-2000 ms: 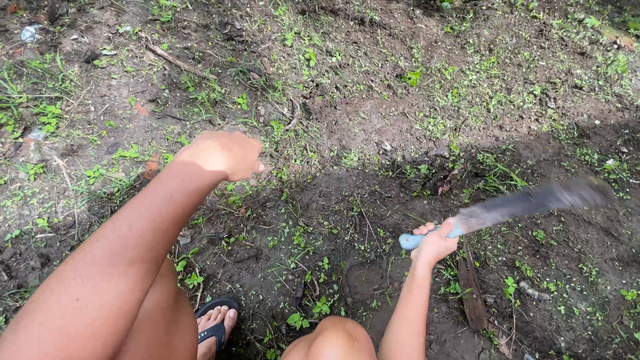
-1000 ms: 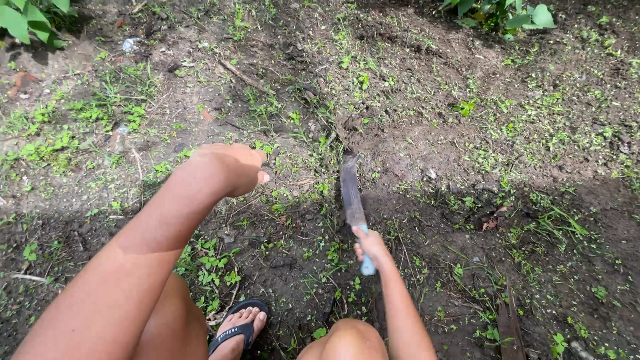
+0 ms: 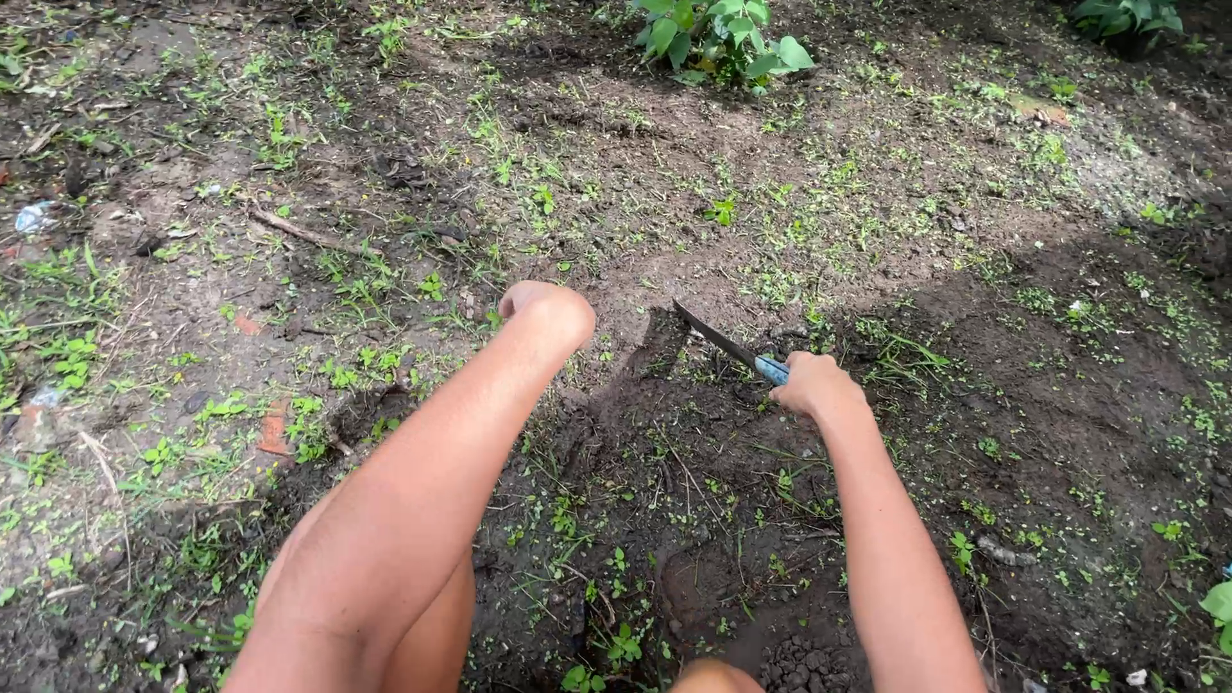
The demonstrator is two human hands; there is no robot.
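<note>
My right hand (image 3: 818, 385), right of centre, grips the blue handle of a machete (image 3: 717, 337). The dark blade points up and to the left, low over or against the soil; whether it touches cannot be told. My left hand (image 3: 549, 310) hangs bent at the wrist over the ground, left of the blade's tip and apart from it. Its fingers are mostly hidden behind the wrist, so what they do cannot be told. Small weeds (image 3: 905, 356) grow in the damp soil around the machete.
A leafy green plant (image 3: 722, 38) stands at the top, another (image 3: 1126, 17) at the top right. A stick (image 3: 308, 231) and reddish brick pieces (image 3: 274, 428) lie on the left. My knee (image 3: 717, 679) shows at the bottom edge. Shadow covers the nearer ground.
The machete was swung out to the right two seconds ago, then pointed away from me one second ago; now it slants up and left. The view has shifted.
</note>
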